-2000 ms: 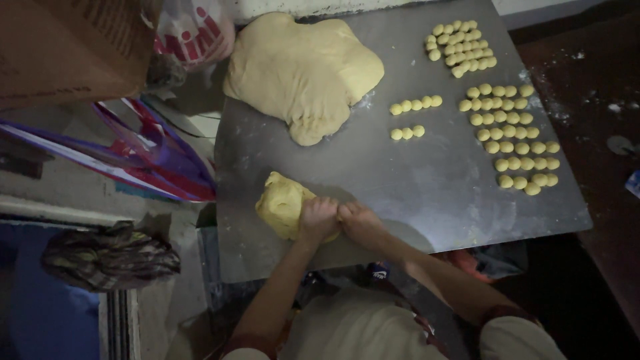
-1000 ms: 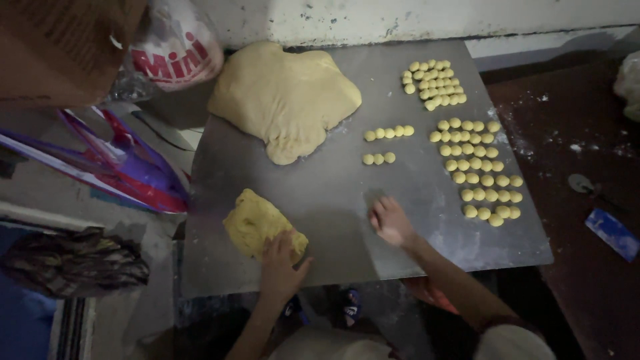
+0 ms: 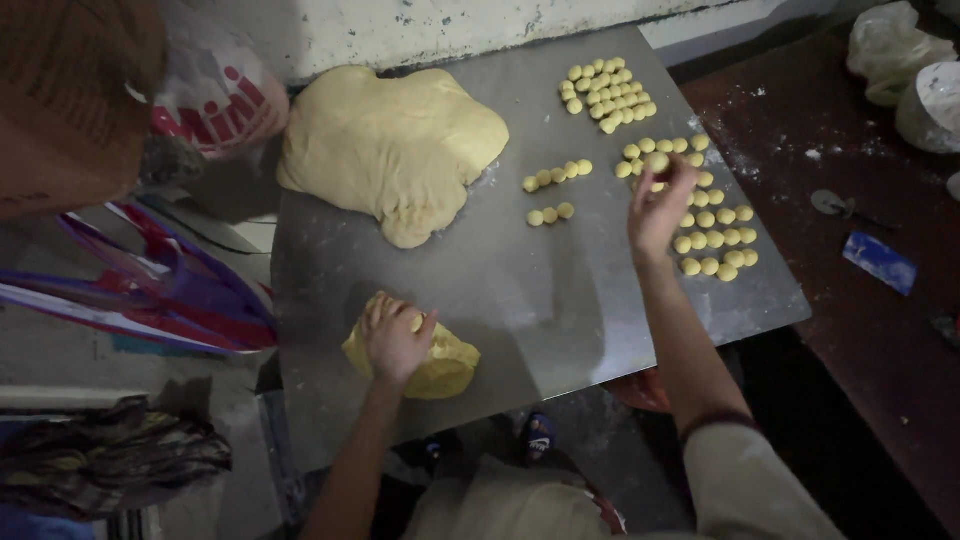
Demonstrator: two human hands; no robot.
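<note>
My left hand point(image 3: 397, 337) rests on a yellow lump of dough point(image 3: 446, 367) near the front left of the metal tabletop point(image 3: 517, 300), its fingers curled on the dough. Between the fingertips of my right hand point(image 3: 660, 202) is a small yellow dough ball point(image 3: 658, 163), held above the rows of dough balls point(image 3: 715, 240) at the right, part of which the hand hides. A large pale mass of dough point(image 3: 382, 142) lies at the back left. Two short rows of balls point(image 3: 557, 175) lie mid-table, and another group of balls point(image 3: 615, 94) sits at the back right.
A brown table point(image 3: 795, 142) dusted with white powder adjoins at the right, bearing a blue scraper point(image 3: 879, 262), a wheel cutter point(image 3: 832, 202) and plastic bags point(image 3: 896, 52). A wall point(image 3: 420, 30) borders the back. A printed plastic bag point(image 3: 217, 90) and a striped bag point(image 3: 150, 285) are at the left.
My hands were close together at the table's front, then apart. My right hand has moved right and back to the rows of balls; my left hand has moved onto the yellow lump.
</note>
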